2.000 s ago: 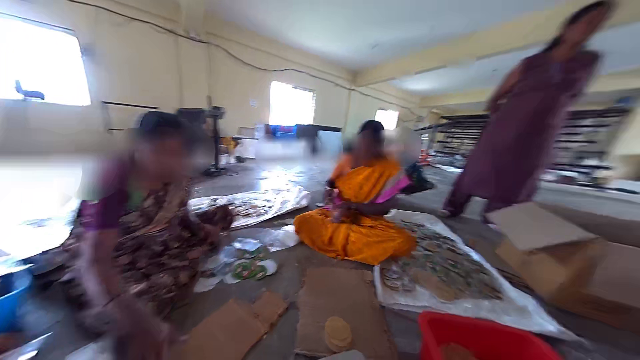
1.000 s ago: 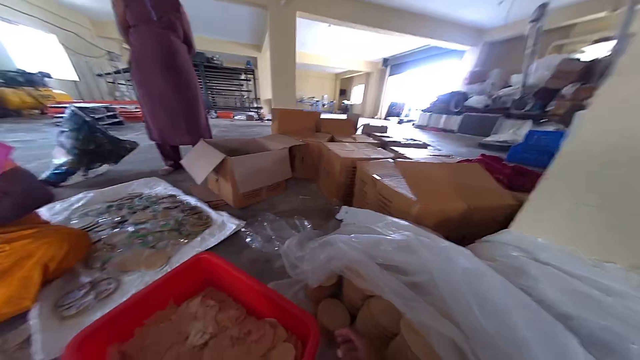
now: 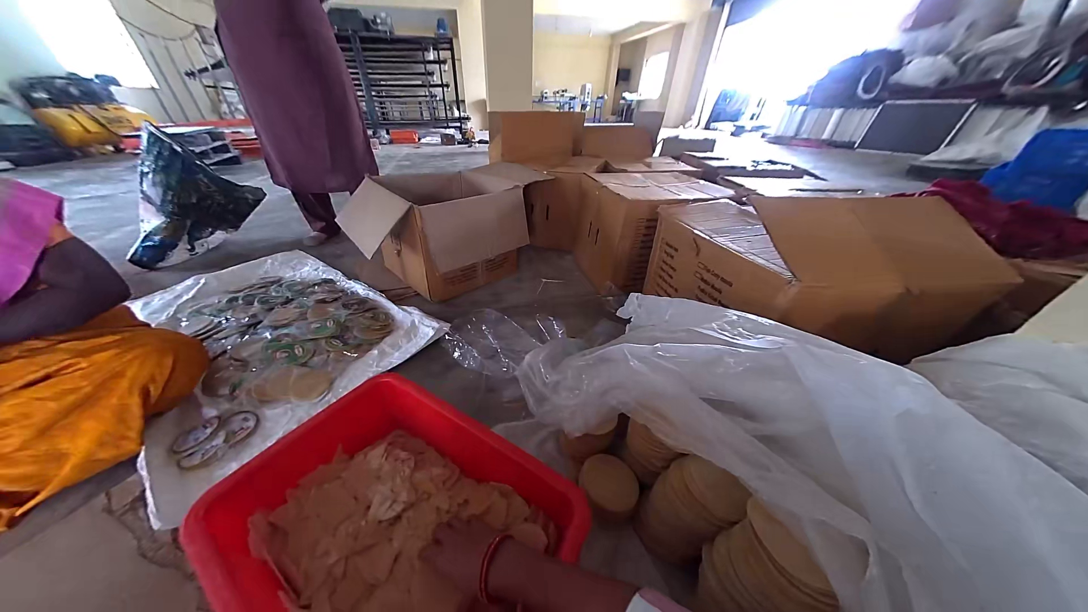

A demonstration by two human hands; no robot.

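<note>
My right hand (image 3: 463, 552), with a red bangle at the wrist, reaches from the lower right into a red plastic tub (image 3: 204, 510). Its fingers rest among thin, brown, flaky pieces (image 3: 374, 518) and are partly hidden, so any hold is unclear. Right of the tub, stacks of round brown discs (image 3: 693, 506) lie inside an open clear plastic bag (image 3: 765, 391). My left hand is out of view.
Flat discs, some in green-marked wrapping (image 3: 314, 331), lie on a white sheet (image 3: 166, 484) beside a seated person (image 3: 76, 399). Cardboard boxes (image 3: 476, 229) stand ahead. Another person (image 3: 293, 93) stands behind the sheet. Loose clear plastic (image 3: 489, 340) lies on the floor.
The view has swung far to the right since the oldest frame. My hand, by the disc stacks at the bag a second ago, is now in the red tub.
</note>
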